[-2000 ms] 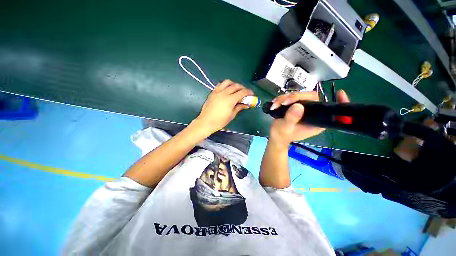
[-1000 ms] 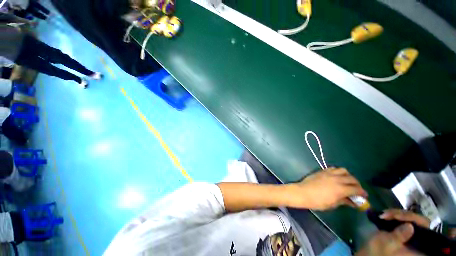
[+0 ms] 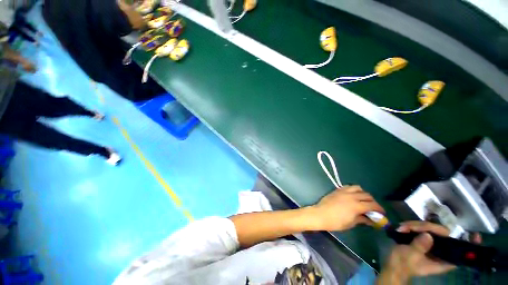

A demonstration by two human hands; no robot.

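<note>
My left hand (image 3: 348, 208) is closed around a small yellow-and-white device (image 3: 377, 218) at the lower right, over the green bench. Its white cord loop (image 3: 330, 168) trails behind the hand on the bench. My right hand (image 3: 420, 250) is shut on a thick black electric screwdriver (image 3: 454, 250) with a red switch. The screwdriver's front end is at the device's end; whether the bit touches it cannot be told. Most of the device is hidden in my fingers.
A silver-grey screw feeder (image 3: 465, 200) stands right of my hands. Several yellow devices (image 3: 391, 66) with cords lie beyond the white strip (image 3: 345, 99). More are piled at the upper left (image 3: 167, 48) by a person in dark clothes. A blue stool (image 3: 172, 116) is below the bench edge.
The view has swung left along the bench, bringing the yellow devices, pile and aisle into sight. Both hands keep their holds, with device and screwdriver end to end. A walking person in the aisle has moved.
</note>
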